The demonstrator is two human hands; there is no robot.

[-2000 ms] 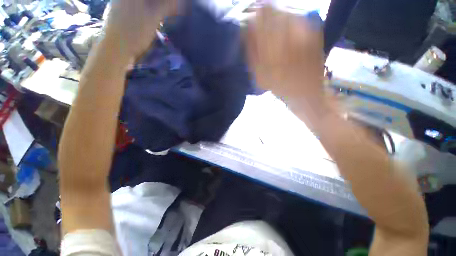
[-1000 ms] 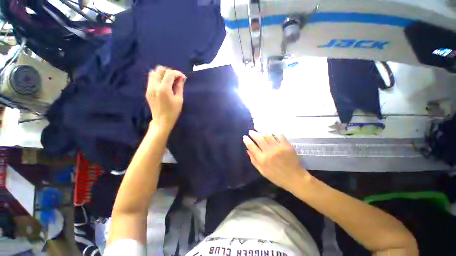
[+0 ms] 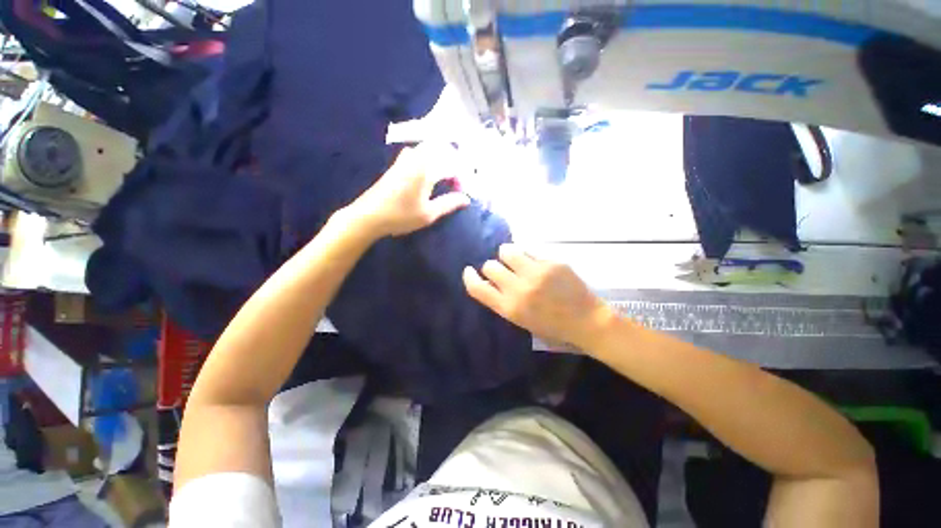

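Note:
A navy cloth piece lies on the table in front of the needle area and hangs over the front edge. My left hand is on its upper part, close to the needle area, with fingers bent onto the cloth. My right hand pinches the cloth's right edge. The needle area is washed out by glare, so the presser foot cannot be made out. A large navy bundle lies to the left and joins the cloth visually. The white JACK sewing machine head is above.
A dark scrap lies right of the needle with a black loop beside it. Yellow-green snips lie below it. A ruler strip runs along the front edge. A red basket is at lower left.
My left hand has moved right and slightly down, to the needle area. My right hand has moved a little left. The cloth's upper edge has shifted and the cloth is more bunched.

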